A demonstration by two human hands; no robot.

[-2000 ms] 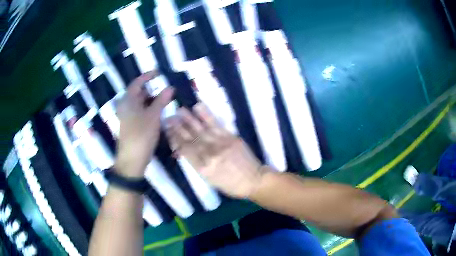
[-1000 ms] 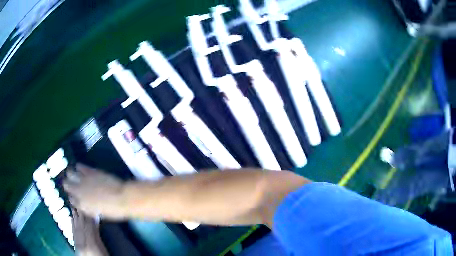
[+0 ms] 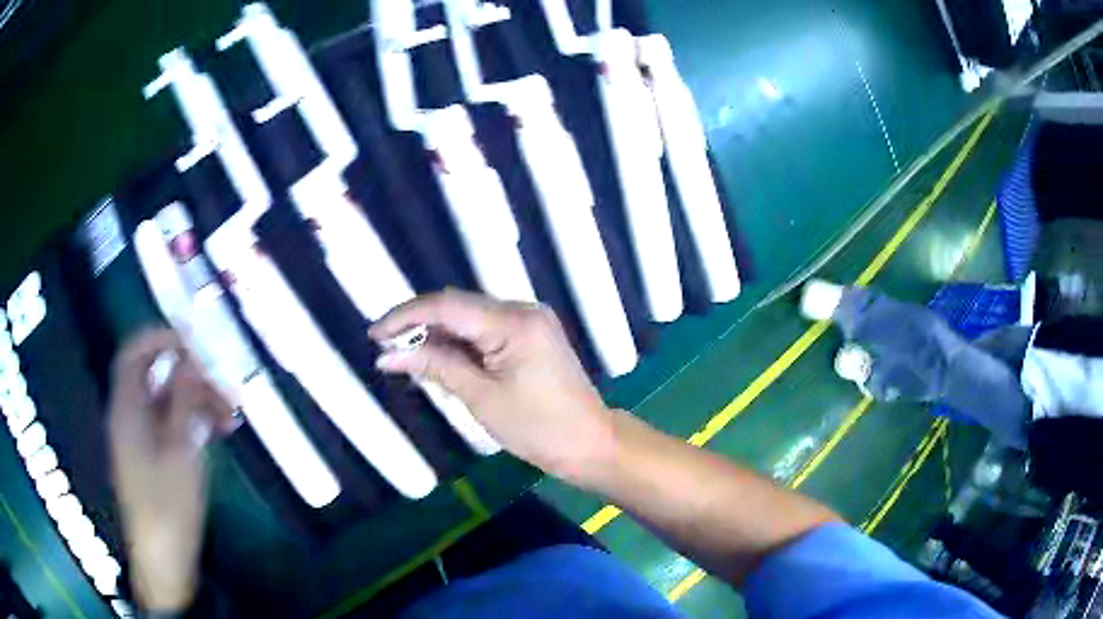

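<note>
Several white gimbal-like units (image 3: 478, 200) with bent arms lie side by side on a black tray (image 3: 363, 91). My right hand (image 3: 496, 363) is over the third unit from the left and pinches a small white piece (image 3: 410, 340) between thumb and fingertips. My left hand (image 3: 163, 411) is blurred, beside the lower part of a white body without a visible bent arm (image 3: 182, 272) at the left. A small white piece (image 3: 161, 369) shows at its fingers.
A narrower black tray edged with a row of small white pieces (image 3: 48, 466) is at the far left. The green bench top (image 3: 798, 133) extends right. Beyond its edge are yellow floor lines (image 3: 774, 375) and another person's legs (image 3: 931, 363).
Both hands have come from the small-parts row at the left to the units. My right hand has moved right with a small piece. The view has shifted, so the units appear further left and higher.
</note>
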